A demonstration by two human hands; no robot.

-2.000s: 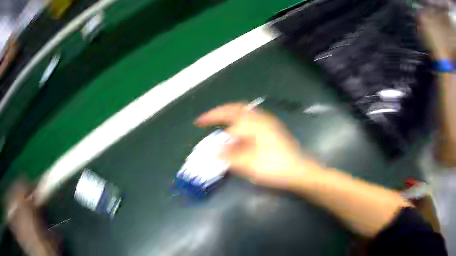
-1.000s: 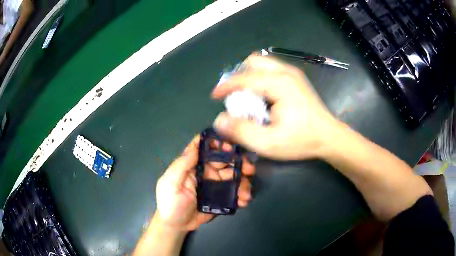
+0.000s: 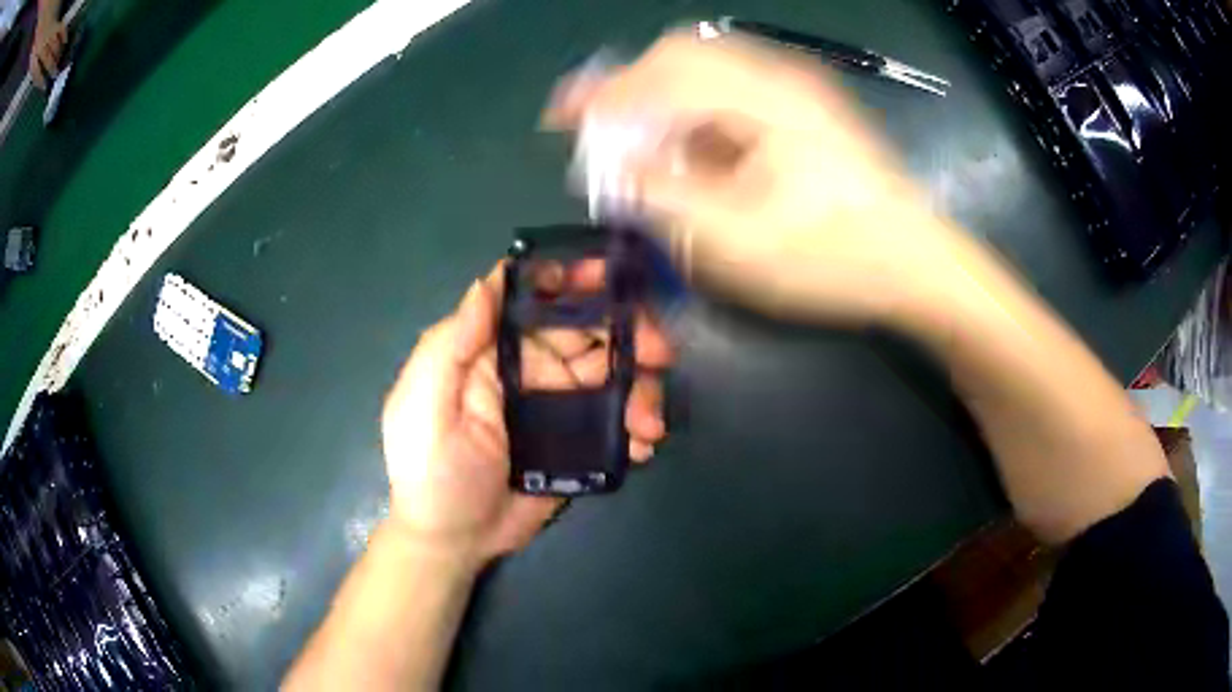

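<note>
My left hand (image 3: pixel 453 419) holds a black phone housing (image 3: pixel 568 439) from below, its long side pointing away from me. Fingers show through the open window. My right hand (image 3: pixel 757 176) is blurred, above and to the right of the housing, gripping a blurred white and blue piece (image 3: pixel 615 162), which looks like a circuit board. The piece is over the far end of the housing; whether they touch is unclear. A spare circuit board (image 3: pixel 208 334) with a white keypad area and a blue end lies at left on the bench.
Tweezers (image 3: pixel 838 57) lie beyond my right hand. Black blister trays stand at the right (image 3: pixel 1101 108) and lower left (image 3: pixel 81 554). A worn white edge strip (image 3: pixel 203 169) borders the green conveyor (image 3: pixel 122 135), which carries a small grey piece (image 3: pixel 19 249). Another person's hand (image 3: pixel 49 47) is at the upper left.
Since one second ago, the housing and both hands appear higher in the picture, as do the bench things. The white and blue piece has turned more upright. Earlier, my right hand was over it at the bench.
</note>
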